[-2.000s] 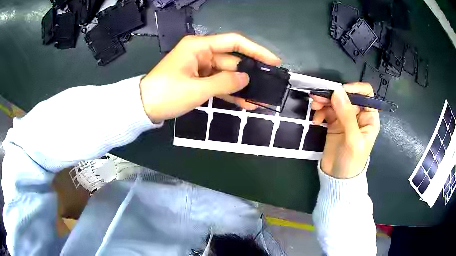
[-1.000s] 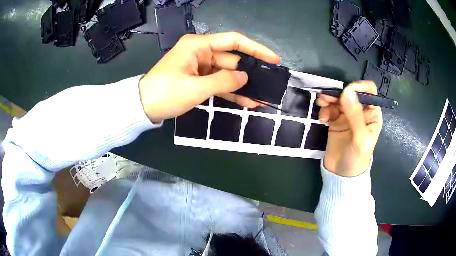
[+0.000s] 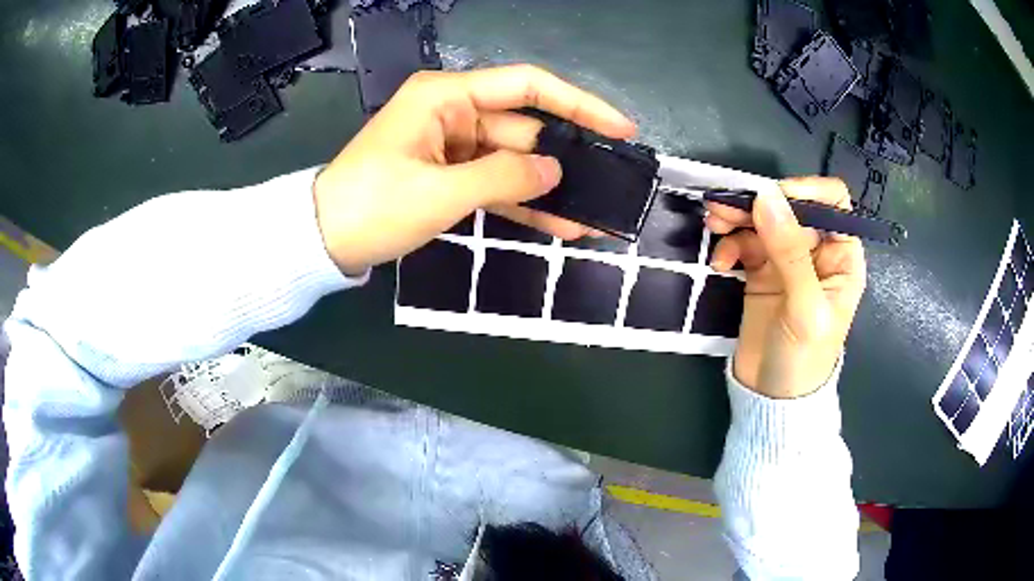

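Note:
My left hand [image 3: 442, 170] grips a black plastic housing [image 3: 601, 187] by its left end, between thumb and fingers, above the sheet. My right hand [image 3: 794, 261] holds black tweezers [image 3: 833, 219] like a pen. Their pale tips point left and reach the housing's right edge; whether they touch it I cannot tell. The release liner sheet [image 3: 567, 330] lies below both hands, with black pads [image 3: 586, 291] in a white grid. My left hand and the housing hide part of its upper row.
Loose black housings [image 3: 267, 51] lie at the upper left and more housings [image 3: 816, 77] at the upper right. Spare sticker sheets [image 3: 984, 361] lie at the far right edge. White scraps [image 3: 215, 392] and a brown cardboard box [image 3: 164, 443] are below the table at lower left.
The tweezers moved slightly right from the housing, then back left to its right edge. The housing has tilted slightly in my left hand, which stays in about the same place.

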